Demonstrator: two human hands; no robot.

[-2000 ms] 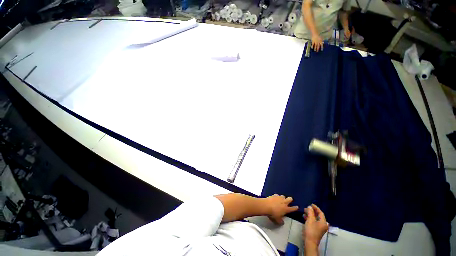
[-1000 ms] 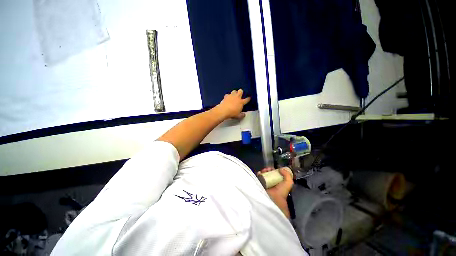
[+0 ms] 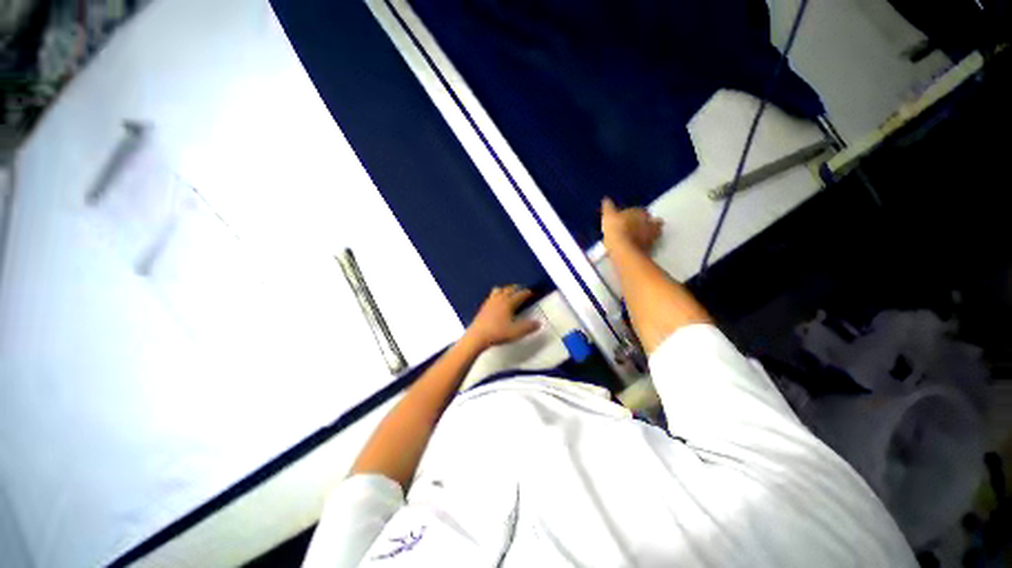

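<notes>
Navy fabric (image 3: 555,100) lies on the table on both sides of a long pale guide rail (image 3: 488,161). My left hand (image 3: 503,316) rests at the near edge of the fabric, left of the rail, fingers apart. My right hand (image 3: 630,227) is at the near fabric edge, right of the rail; whether its fingers pinch the cloth is unclear. The end cutter (image 3: 630,361) is at the rail's near end, mostly hidden by my body and sleeve. A blue block (image 3: 577,345) sits left of the rail end.
White paper (image 3: 255,311) covers the left side, with a metal bar (image 3: 372,311) on it. Another grey bar (image 3: 771,172) lies at the right table edge. A thin cord (image 3: 755,128) crosses there. A pale roll (image 3: 938,444) is below the table at right.
My right hand has let go of the cutter handle and moved up to the fabric edge right of the rail. My left hand remains at the edge left of the rail. The view has tilted.
</notes>
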